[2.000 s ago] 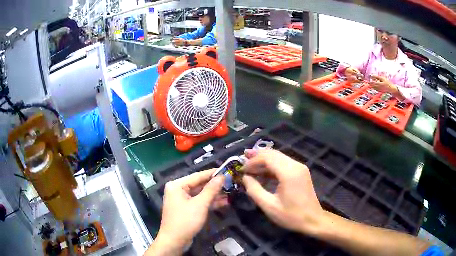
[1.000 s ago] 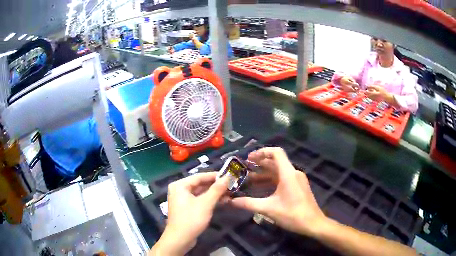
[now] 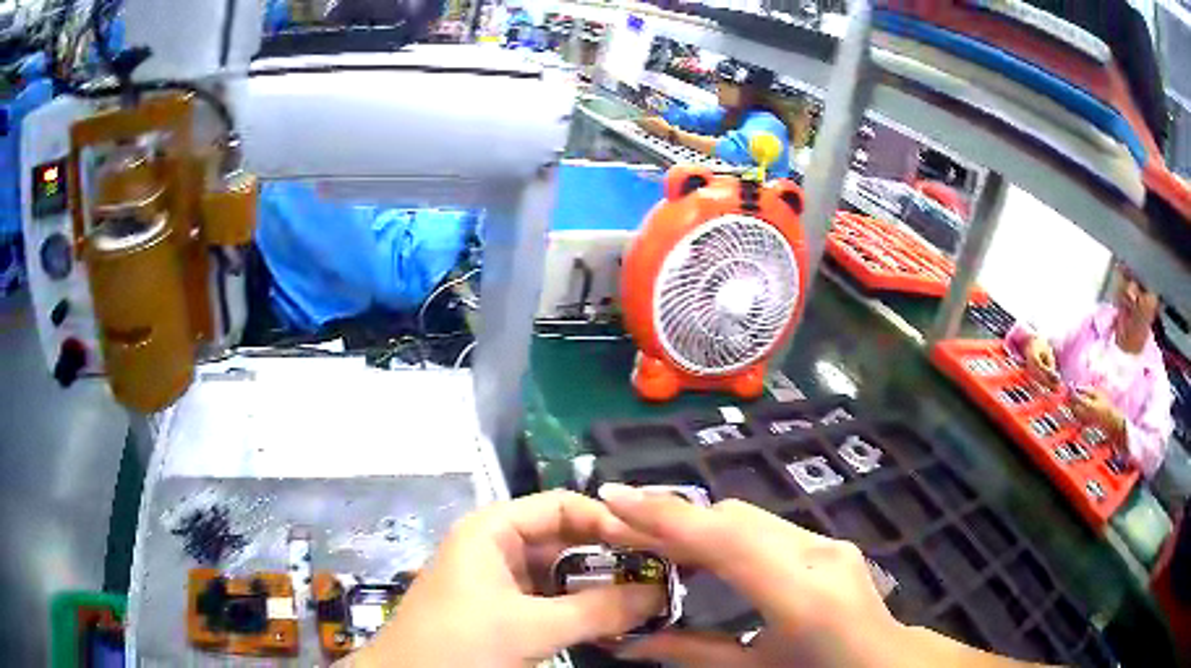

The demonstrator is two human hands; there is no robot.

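Note:
A watch housing (image 3: 611,574), a rounded-square shell with a silver rim and yellow and black inside, is held between both hands at the lower middle. My left hand (image 3: 503,587) grips its left side, with fingers over the near inside. My right hand (image 3: 771,581) is at its right and upper side, fingers curved around it; the fingertips partly hide it. Two orange fixtures, one at the left (image 3: 244,609) and one beside it (image 3: 342,611), sit on the grey press plate (image 3: 431,502). The right one is partly hidden by my left hand.
The gold-brown press head (image 3: 141,300) hangs at the left. Black scraps (image 3: 209,531) lie on the plate. A black foam tray (image 3: 901,522) with silver parts (image 3: 816,472) is at the right. An orange fan (image 3: 718,287) stands behind it. A person in pink (image 3: 1123,372) sits beyond an orange-red tray (image 3: 1032,418).
The view has swung left, bringing the press and both orange fixtures into sight. The hands and housing are now lower in the picture, and the right hand has closed in around the housing.

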